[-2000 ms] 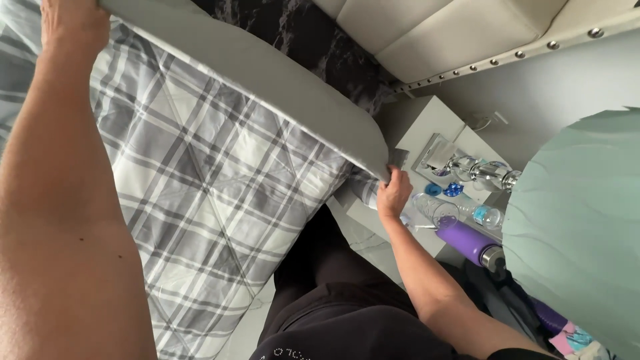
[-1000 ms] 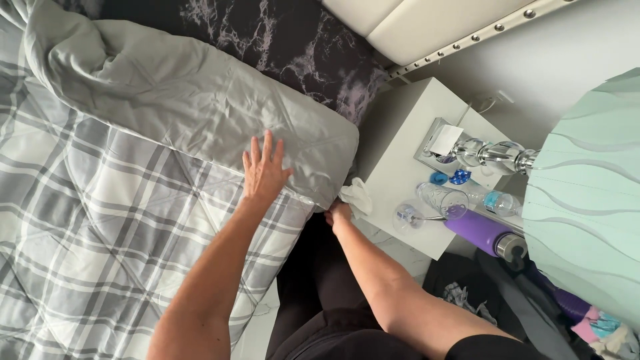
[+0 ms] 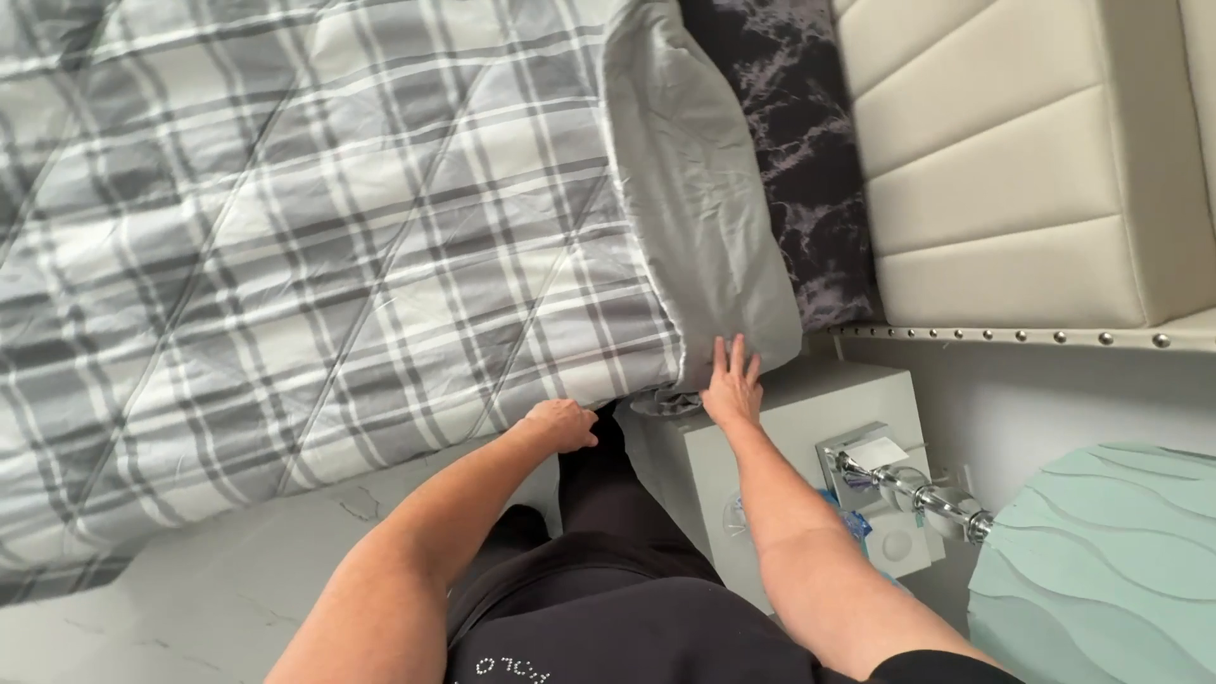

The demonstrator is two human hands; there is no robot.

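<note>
A grey and white plaid comforter covers the bed, its plain grey underside turned back in a band near the headboard. My left hand is at the comforter's side edge, its fingers curled; whether cloth is between them cannot be told. My right hand lies with spread fingers on the corner of the grey folded band, above the nightstand. Beyond the fold shows a dark marble-patterned sheet.
A cream padded headboard with a studded rail borders the bed. A white nightstand holds a chrome lamp base under a pale green lampshade. The floor is light and marble-patterned.
The grey underside, wide and loose one second ago, is now a narrower, flatter band. My left hand has gone from on top of it to the comforter's side edge; my right hand now lies on the fold.
</note>
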